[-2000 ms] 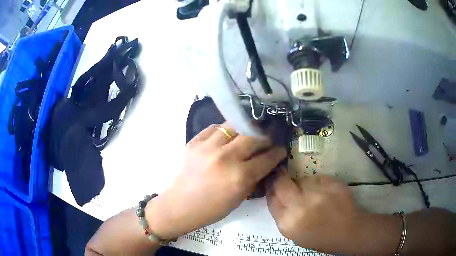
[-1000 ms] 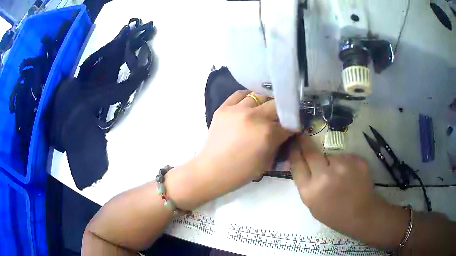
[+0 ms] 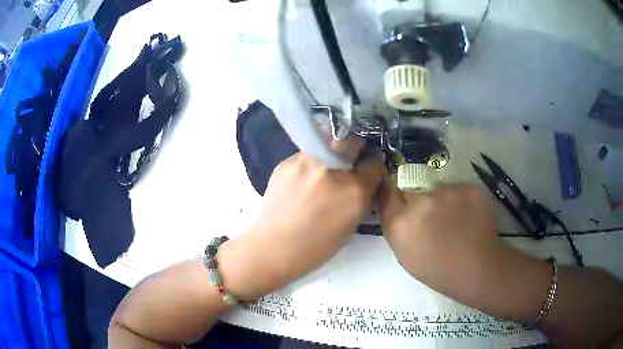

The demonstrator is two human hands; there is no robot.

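A black rounded fabric panel (image 3: 263,143) lies on the white table, its left part showing beyond my left hand. My left hand (image 3: 317,198) presses on the panel beside the needle area, fingertips partly behind the pale curved guard (image 3: 300,102). My right hand (image 3: 434,221) is close on the right, its thumb and fingers pinching dark material at the panel's near edge. The two hands nearly touch. The presser foot and needle are hidden by fingers and the guard. A dark band end (image 3: 369,230) shows between the hands.
Black strips and panels (image 3: 102,177) lie at left beside a blue bin (image 3: 51,150). Cream knobs (image 3: 408,85) stand on the machine. Black snips (image 3: 509,194) on a dark cord and a purple-blue strip (image 3: 567,165) lie at right. A ruler scale (image 3: 410,322) runs along the front edge.
The view has swung away and back. Compared with two seconds ago, the panel shows more to the left of my left hand, and both hands sit slightly closer to the machine.
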